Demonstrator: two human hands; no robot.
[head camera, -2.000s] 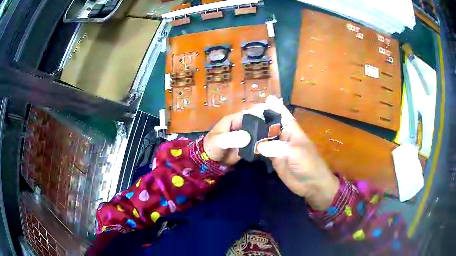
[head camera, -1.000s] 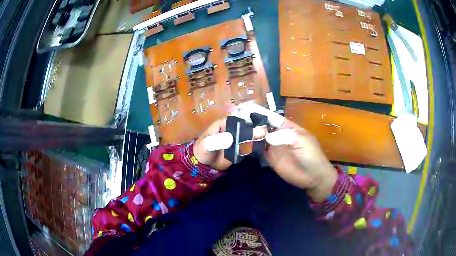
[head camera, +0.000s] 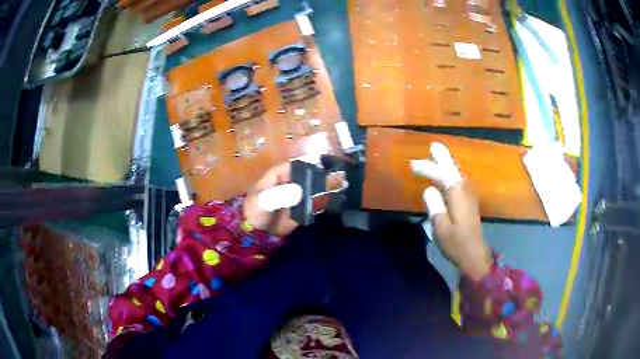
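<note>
My left hand (head camera: 272, 200), with white finger cots, holds a black moulded part (head camera: 303, 191) low in front of my body. A copper-coloured piece with a pale edge (head camera: 330, 192) shows at its right side. My right hand (head camera: 455, 214) is off the part, over the plain work board (head camera: 393, 175), with its white-covered fingers apart and nothing seen in them. Whether its fingertips touch the board I cannot tell. The orange fixture board (head camera: 264, 133) lies beyond my left hand. It bears two black units with grey oval centres (head camera: 239, 80).
A slotted orange board (head camera: 400, 77) lies behind the plain board. A white wipe (head camera: 553, 184) lies at the plain board's right end. A long pale strip (head camera: 551, 87) lies on a white sheet at right. A grey bin of black parts (head camera: 69, 35) stands far left.
My right hand has let go of the black part and moved right over the plain board. My left hand still holds the part. The view has shifted, so the boards appear further left.
</note>
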